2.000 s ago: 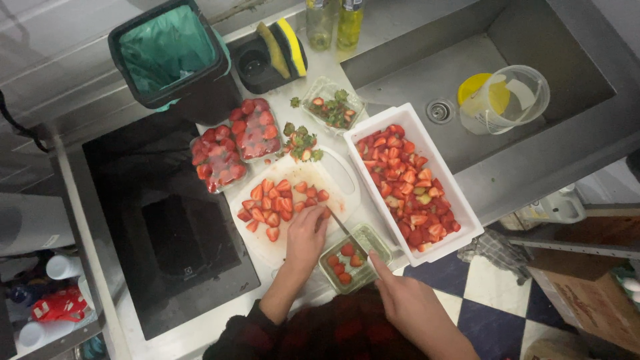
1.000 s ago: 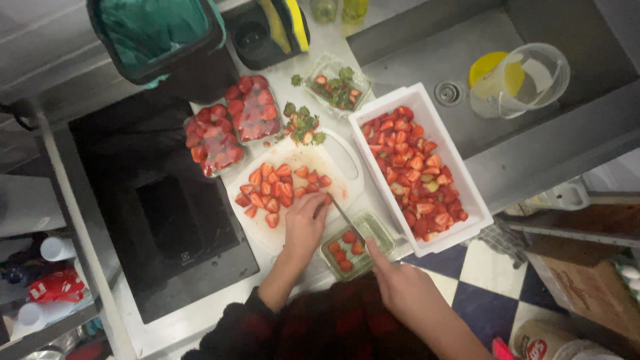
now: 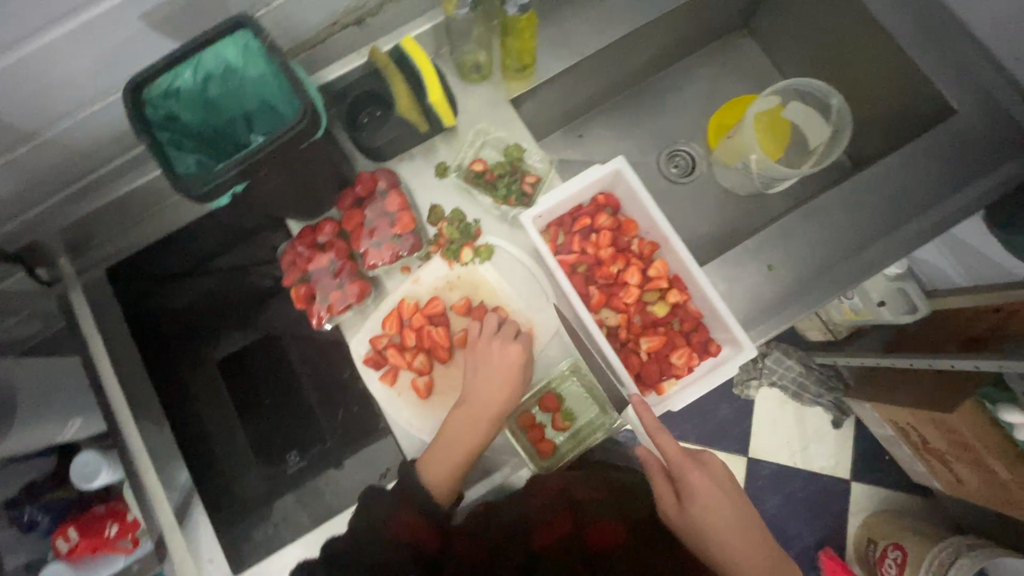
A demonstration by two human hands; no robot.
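Observation:
My left hand [image 3: 498, 364] rests over cut strawberries at the right part of a round white cutting board [image 3: 432, 400]; its fingertips touch pieces there, and whether they grip one is unclear. A pile of cut strawberries [image 3: 412, 336] lies to its left. In my right hand [image 3: 696, 488] is a kitchen knife [image 3: 592, 352], its blade pointing up and left beside a white tub [image 3: 728, 344] of cut strawberries. Below the blade, a clear punnet [image 3: 580, 392] holds several strawberries. Strawberry tops [image 3: 460, 236] sit at the board's upper edge.
Two wrapped punnets of strawberries [image 3: 328, 272] stand left of the board. Another punnet [image 3: 504, 172] contains green tops. Behind are a lined bin [image 3: 224, 104], a black holder with sponges [image 3: 384, 112] and bottles [image 3: 518, 40]. A sink [image 3: 640, 120] with a clear plastic bucket [image 3: 808, 144] lies at right.
The knife has moved from close beside my left fingers to the right, over the gap between board and tub. My left hand stays at the board's right part.

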